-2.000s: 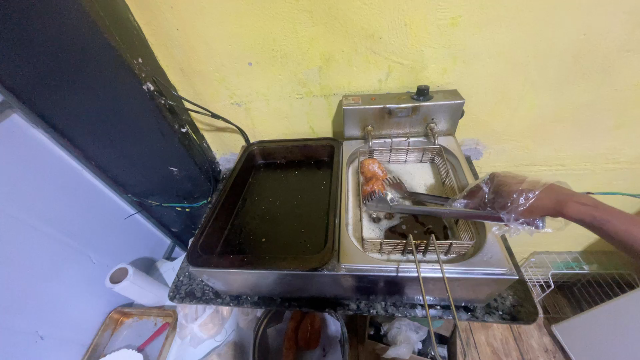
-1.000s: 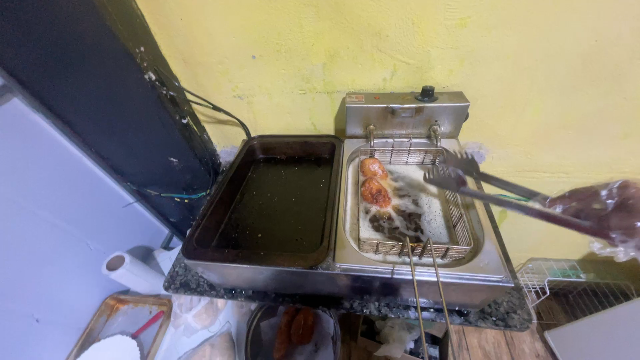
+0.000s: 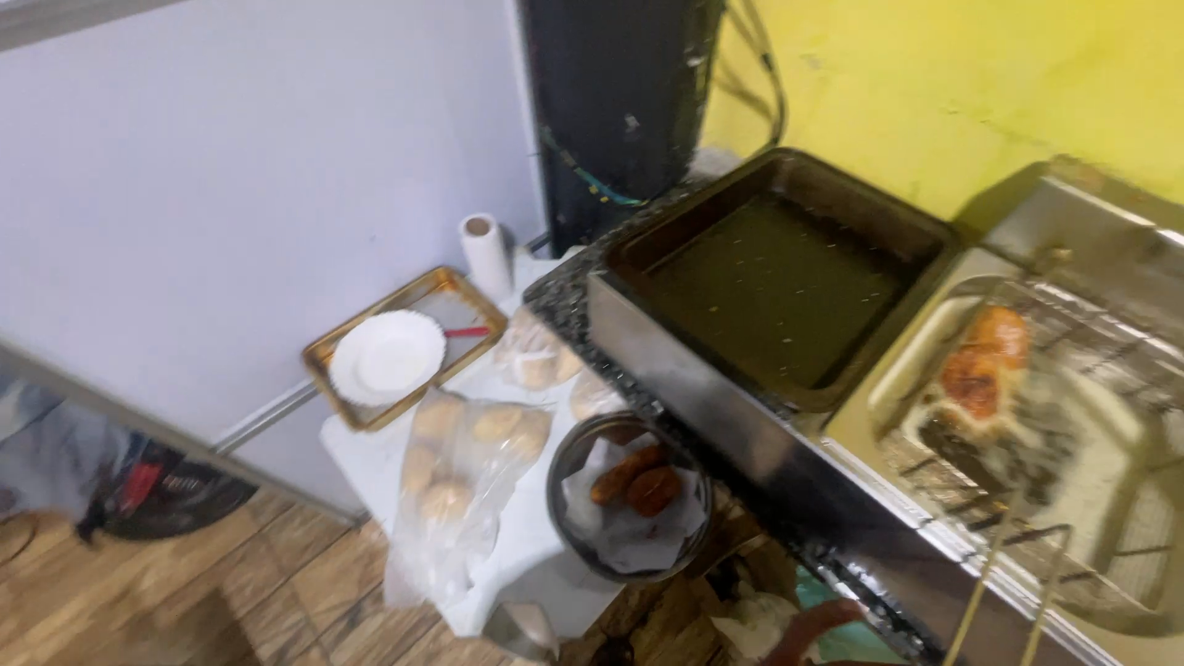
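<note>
Part of a bare hand, seemingly my left hand, shows at the bottom edge below the counter, beside a teal item; its grip is unclear. My right hand and the tongs are out of view. Browned food pieces lie in bubbling oil inside the wire basket of the steel fryer. A dark round pot lined with paper holds browned fried pieces. Left of it, a clear plastic bag contains pale round pieces.
A dark rectangular pan with dark liquid sits left of the fryer on the granite counter edge. A white table carries a metal tray with a white paper plate, and a roll.
The view has swung left and down. My gloved right hand and the tongs, earlier over the fryer and then drawn off to its right, have left the view. A bare hand has appeared at the bottom.
</note>
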